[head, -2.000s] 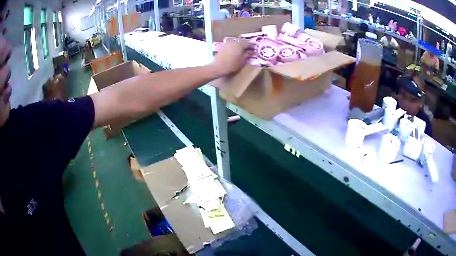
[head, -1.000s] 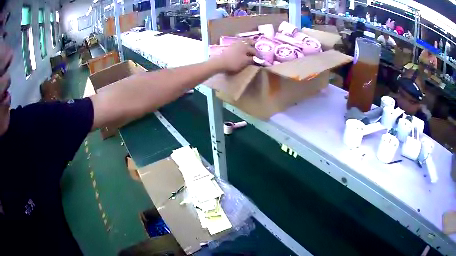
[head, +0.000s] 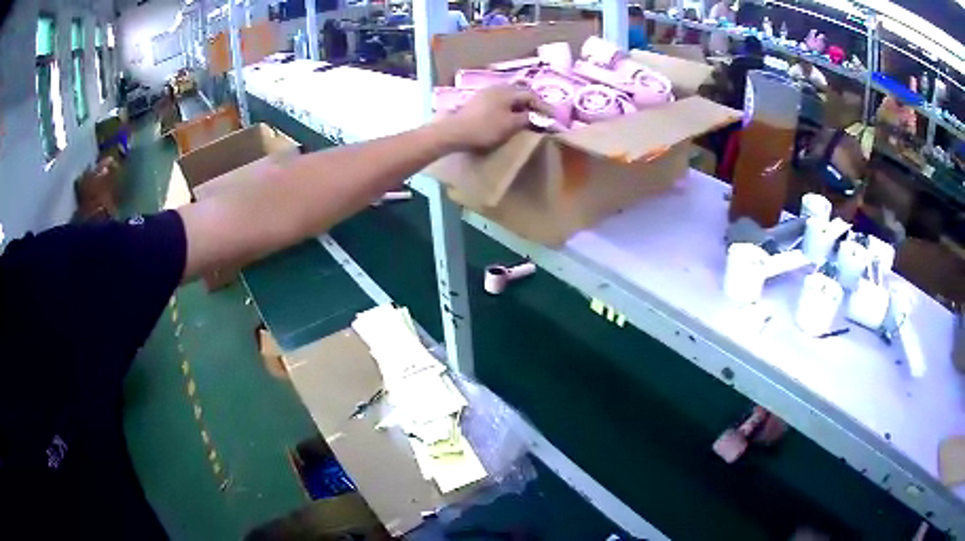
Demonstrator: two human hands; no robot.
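Note:
Neither of my hands shows. Another person's bare hand [head: 492, 116] reaches from the left to the near left rim of an open carton [head: 619, 196], its fingers beside the pink appliance bodies [head: 598, 103] piled inside. What it grips is unclear. White appliance bodies [head: 818, 304] stand on the white bench [head: 645, 248] to the right. White and pale yellow sheets [head: 418, 391] lie overlapped on flat cardboard [head: 333, 412] below, with a small dark tool [head: 366, 404] beside them.
The other person's dark sleeve and torso [head: 79, 370] fill the left. A bench post [head: 453, 285] stands in the middle. A pink body [head: 508, 277] lies on the dark green lower surface; another pinkish object [head: 741, 435] is blurred. An open carton [head: 228, 159] stands behind the arm.
The view has shifted slightly, so the benches and arm sit farther left. The other person's hand stays at the carton. The pink body on the lower surface shows more fully, and the blurred pinkish object has appeared.

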